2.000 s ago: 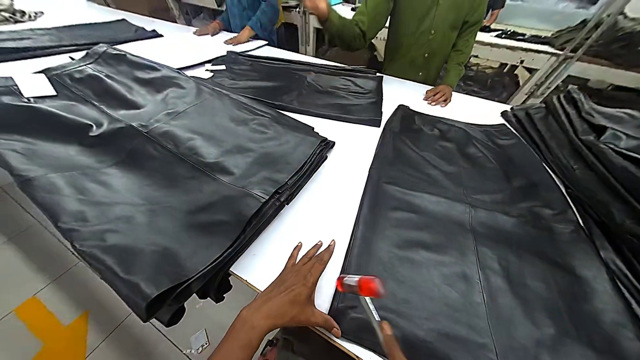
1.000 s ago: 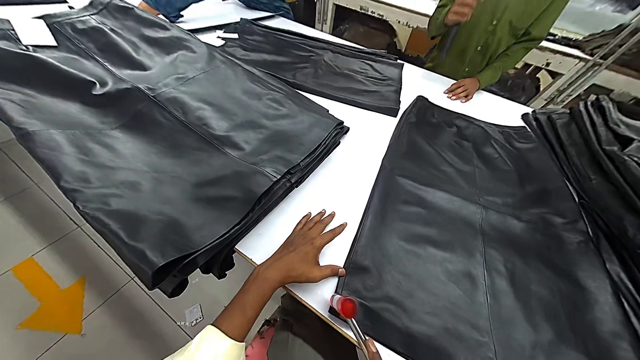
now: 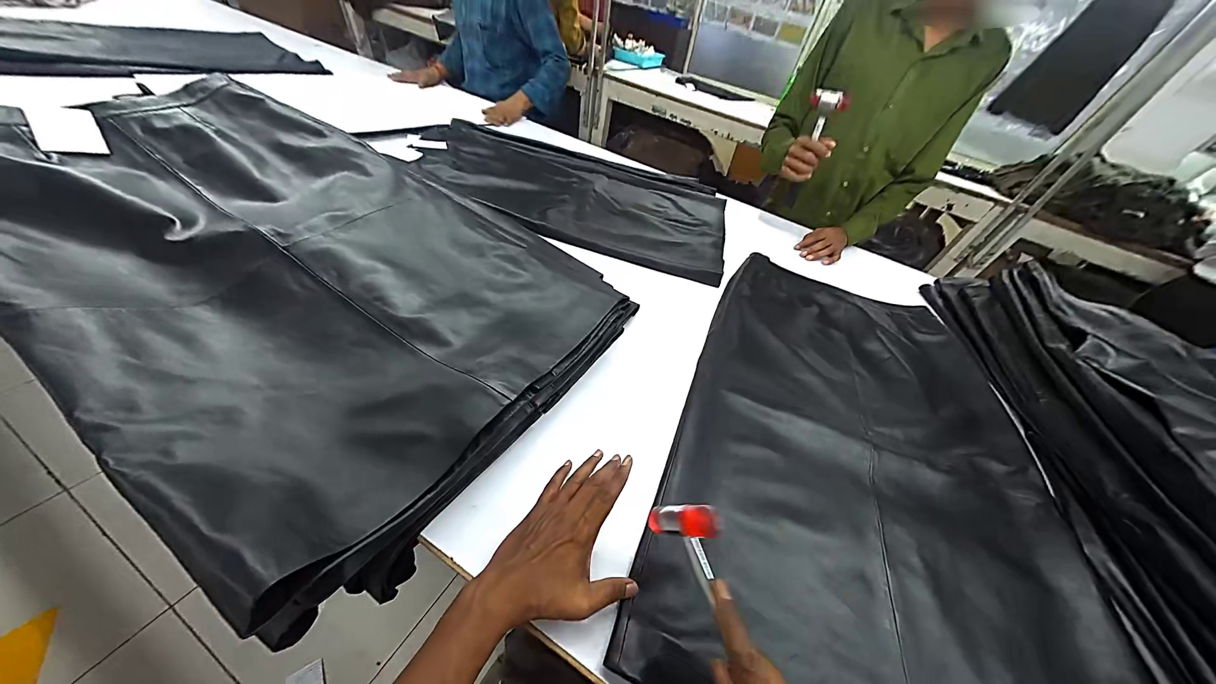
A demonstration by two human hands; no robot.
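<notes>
My left hand [image 3: 560,551] lies spread on the white table [image 3: 532,475], its thumb touching the left edge of a black leather skirt [image 3: 807,456]. In my right hand [image 3: 746,655], at the bottom of the view, is the handle of a mallet [image 3: 684,521] with a metal head and red faces. The mallet head shows over the skirt's left edge, slightly blurred; whether it touches the leather I cannot tell. The skirt lies flat, with a seam running down its middle.
Left, a stack of black leather skirts [image 3: 332,332] overhangs the table. Another folded black leather piece [image 3: 589,199] lies behind it; more are heaped at right [image 3: 1102,427]. Across the table, a person in green [image 3: 883,123] holds a similar mallet [image 3: 829,100]; a person in blue [image 3: 508,47] stands farther left.
Between the frames the mallet head in my right hand has moved up along the skirt's left edge. The person in green now holds a mallet raised. The view has shifted.
</notes>
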